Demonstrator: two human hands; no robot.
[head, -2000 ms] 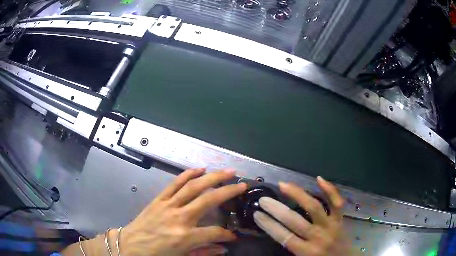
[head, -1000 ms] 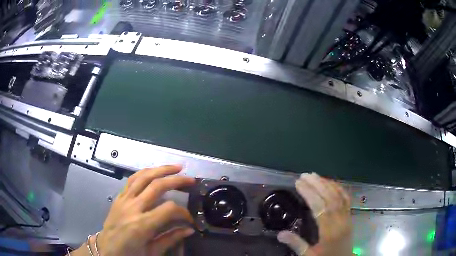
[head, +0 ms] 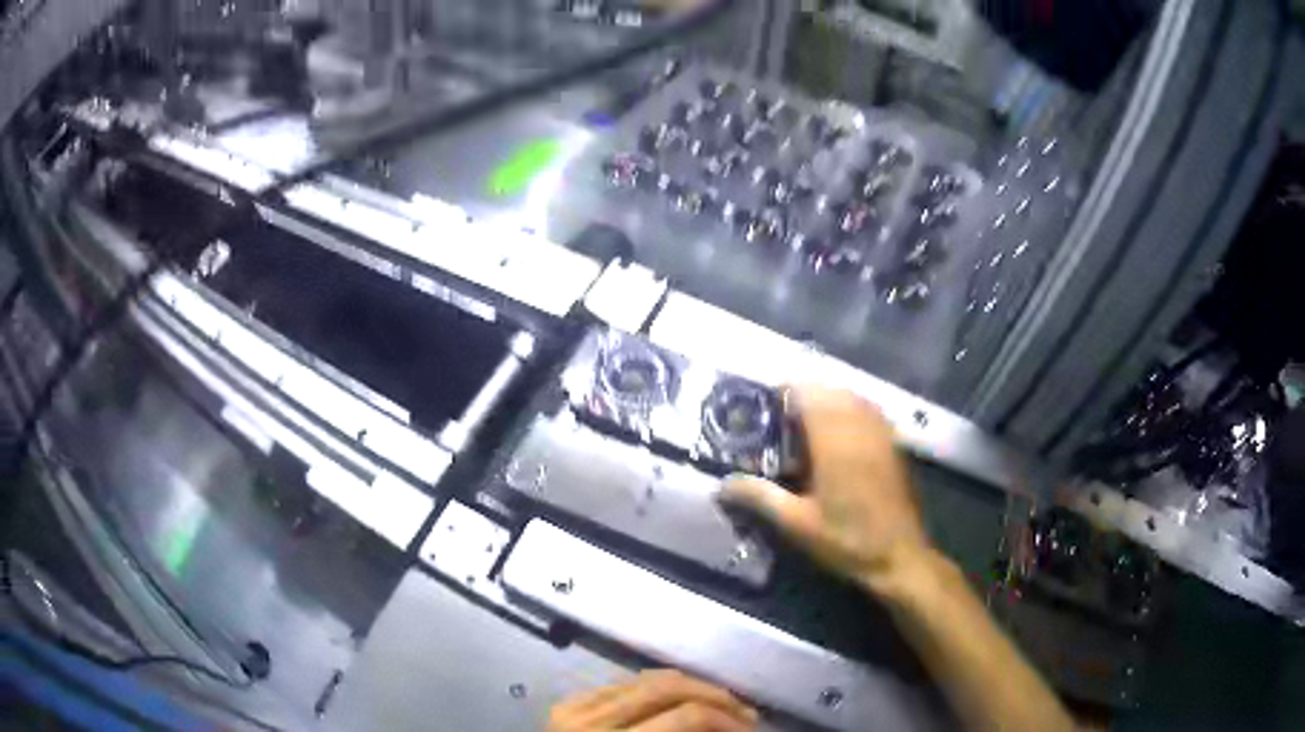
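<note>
A metal carrier (head: 630, 486) lies on the belt beside the roller, with a blank lower plate and a raised block. Two round ringed units, a left one (head: 634, 378) and a right one (head: 741, 416), sit in the block. My right hand (head: 852, 486) grips the block's right end, thumb on the near side and fingers behind. My left hand (head: 656, 704) is at the bottom edge over the near ledge, mostly cut off; its fingertips and anything under it are hidden.
The near rail (head: 687, 629) and far rail (head: 844, 375) border the belt. The infeed conveyor (head: 344, 308) is at left. A blister tray (head: 802, 186) with rows of parts lies behind. A cable crosses the upper left; a grey upright (head: 1102, 243) stands at right. Blurred dark parts show beyond my right forearm.
The view has shifted left. My right hand has left the black pair at the near ledge and now holds a carrier on the belt. That carrier was on the infeed conveyor before.
</note>
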